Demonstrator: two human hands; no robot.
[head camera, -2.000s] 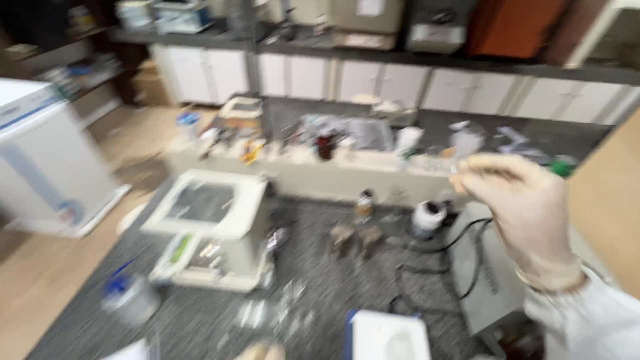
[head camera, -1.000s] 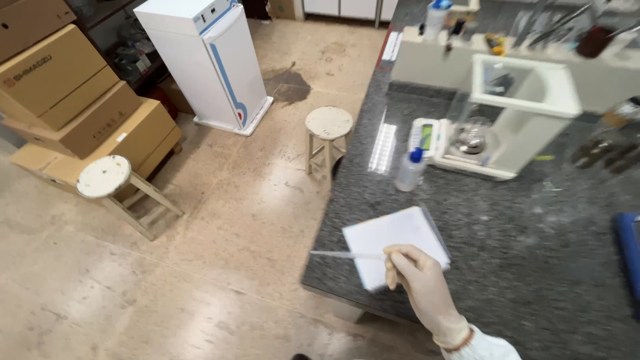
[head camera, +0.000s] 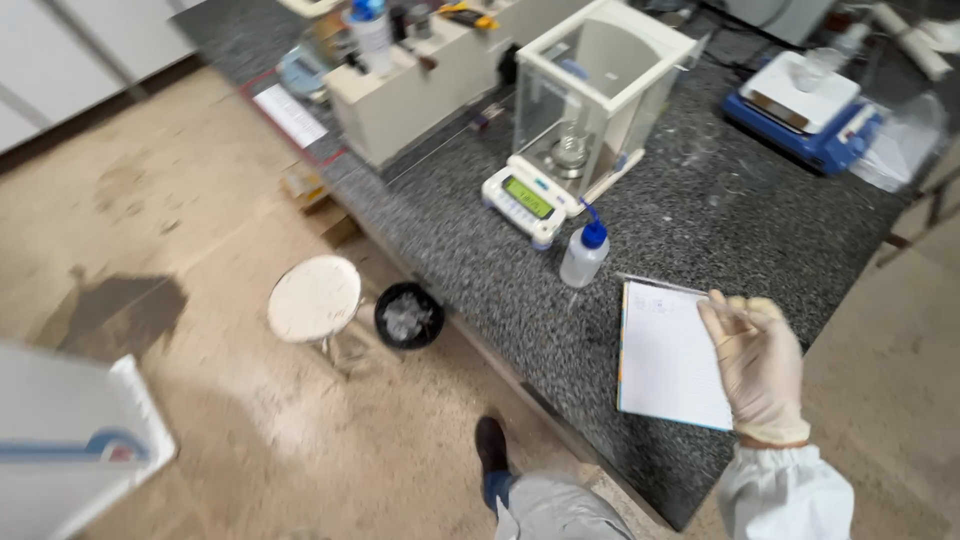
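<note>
My right hand (head camera: 757, 360), in a pale latex glove, pinches one end of a thin clear rod or pipette (head camera: 664, 284) above the notebook (head camera: 671, 360), which lies open on the dark granite bench. The rod points left, toward a wash bottle (head camera: 583, 259) with a blue cap. Behind the bottle stands an analytical balance (head camera: 527, 196) with a lit display and glass walls; a small glass vessel (head camera: 571, 150) sits on its pan. My left hand is out of view.
A magnetic stirrer (head camera: 801, 112) with a blue base carries a glass beaker (head camera: 816, 69) at the back right. Clear glassware (head camera: 726, 189) lies on the bench. A round white stool (head camera: 315, 298) and a black waste bin (head camera: 409, 315) stand on the floor beside the bench edge (head camera: 487, 352).
My gloved right hand, over the bench's back ledge two seconds ago, is now at the notebook, still holding the thin clear piece. The view has swung widely.
</note>
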